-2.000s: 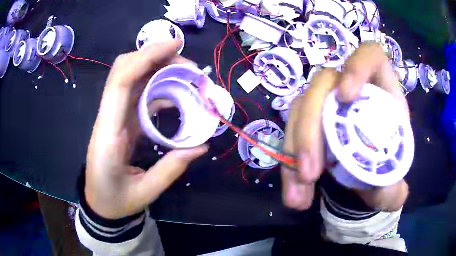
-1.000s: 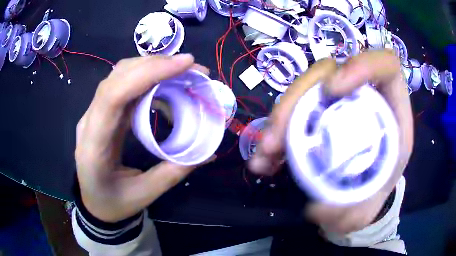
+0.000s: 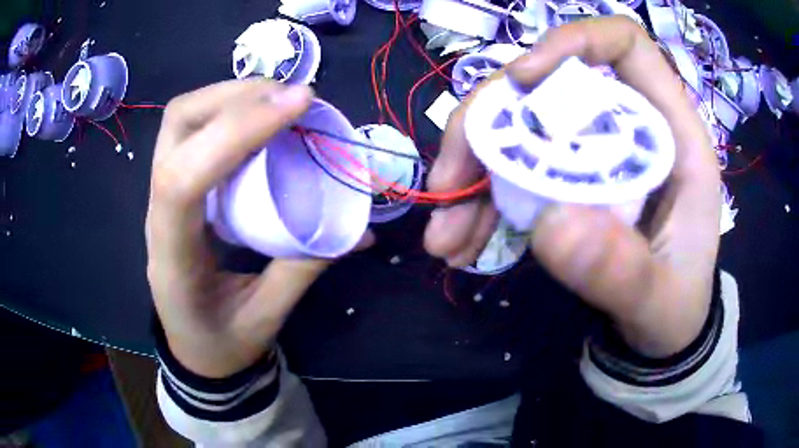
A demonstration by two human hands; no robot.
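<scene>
My left hand (image 3: pixel 210 219) holds a hollow lilac housing (image 3: pixel 298 192), its open end facing right and towards me. My right hand (image 3: pixel 613 254) holds a motor-and-impeller assembly (image 3: pixel 574 149), its slotted round face up and a white square on top. Red and dark lead wires (image 3: pixel 420 194) run from the fingers of my right hand into the mouth of the housing. The two pieces are apart. The wire ends are hidden in the housing.
More fan units are heaped at the back right (image 3: pixel 569 13). Single units lie behind my left hand (image 3: pixel 279 52) and between my hands (image 3: pixel 385 166). Wired units (image 3: pixel 95 85) stand in a group at the left. Small white bits lie on the black bench (image 3: pixel 420 341).
The motor-and-impeller assembly has moved up and tilted, so its face points upward. The housing has turned, its mouth now towards the right. The wires now reach into the housing's mouth.
</scene>
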